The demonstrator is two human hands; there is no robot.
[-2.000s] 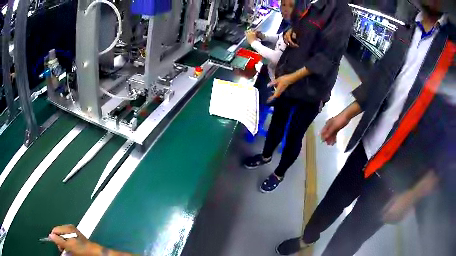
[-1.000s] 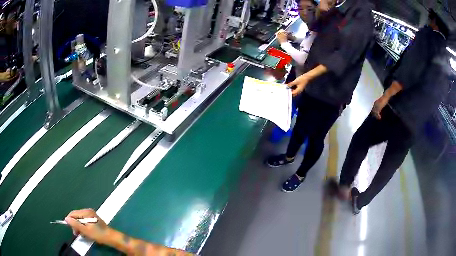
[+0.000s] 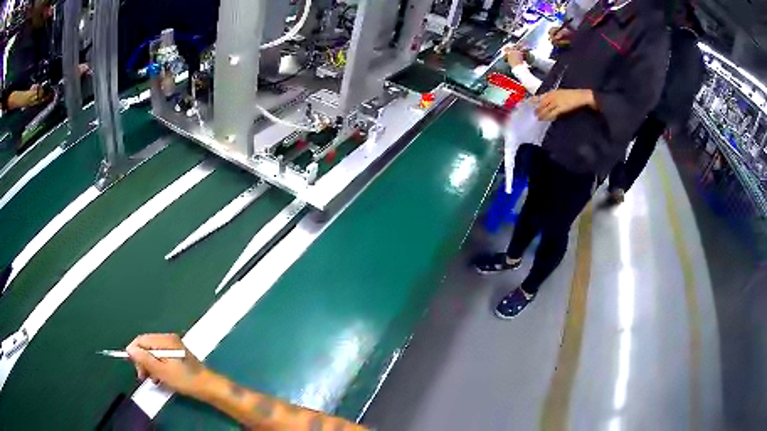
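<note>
My right hand (image 3: 161,360) reaches in from the bottom edge, with the bare forearm crossing the near rail. It holds thin silver tweezers (image 3: 143,353) pen-like, tips pointing left over the green conveyor belt (image 3: 92,332). The tips are thin, and I cannot tell whether anything is between them. A dark corner of an object, perhaps the parts tray (image 3: 126,414), shows at the bottom edge below the hand. My left hand is out of the picture.
A machine frame (image 3: 240,168) stands over the belt ahead. White guide rails (image 3: 277,252) run beside the glossy green bench (image 3: 370,244). A small silver bracket (image 3: 14,342) is at the left. A person (image 3: 601,76) holding papers (image 3: 523,139) stands beyond the bench.
The view has turned right, so the machine and bench sit further left to right in frame. The nearer standing person's papers have swung edge-on. The other person has walked away. My right hand still holds the tweezers.
</note>
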